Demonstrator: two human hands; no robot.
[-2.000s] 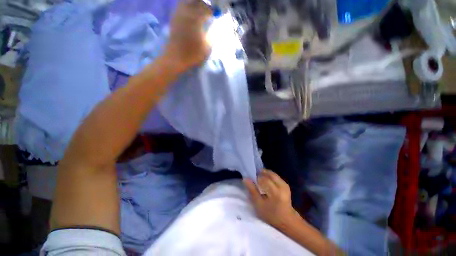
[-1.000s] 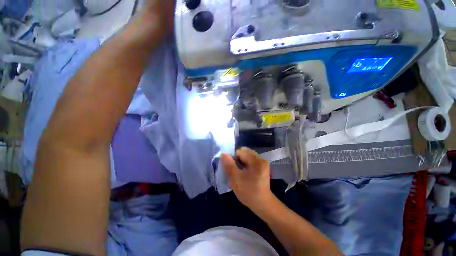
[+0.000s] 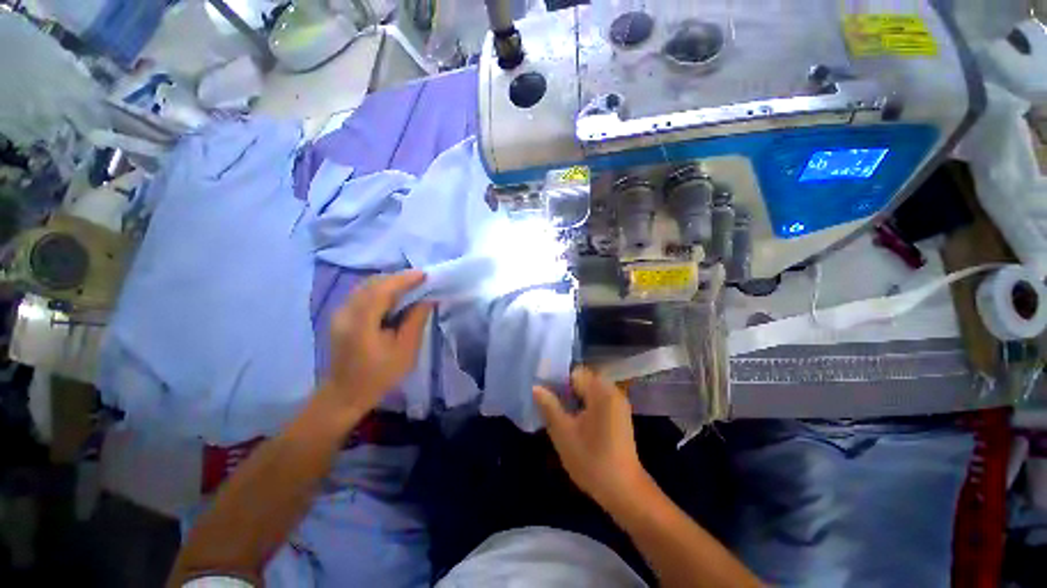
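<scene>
A light blue garment piece [image 3: 528, 339] lies at the needle area of the overlock machine [image 3: 723, 69] and hangs over the table's front edge. My left hand [image 3: 373, 333] pinches a fold of it left of the needle area. My right hand [image 3: 591, 425] holds its edge between thumb and fingers at the table's front edge, below the needle area. Bright lamp glare hides the presser foot and the cloth under it.
Purple cloth [image 3: 396, 121] and a large light blue heap [image 3: 218, 276] lie to the left. A thread bundle [image 3: 708, 356] hangs before the machine. A white tape roll [image 3: 1013, 301] is at right, its strip running left. Folded light blue pieces [image 3: 850, 494] lie below the table edge.
My left arm has come back from behind the machine's left end, and my left hand now grips cloth in front. My right hand has moved slightly right and down, still holding the cloth edge.
</scene>
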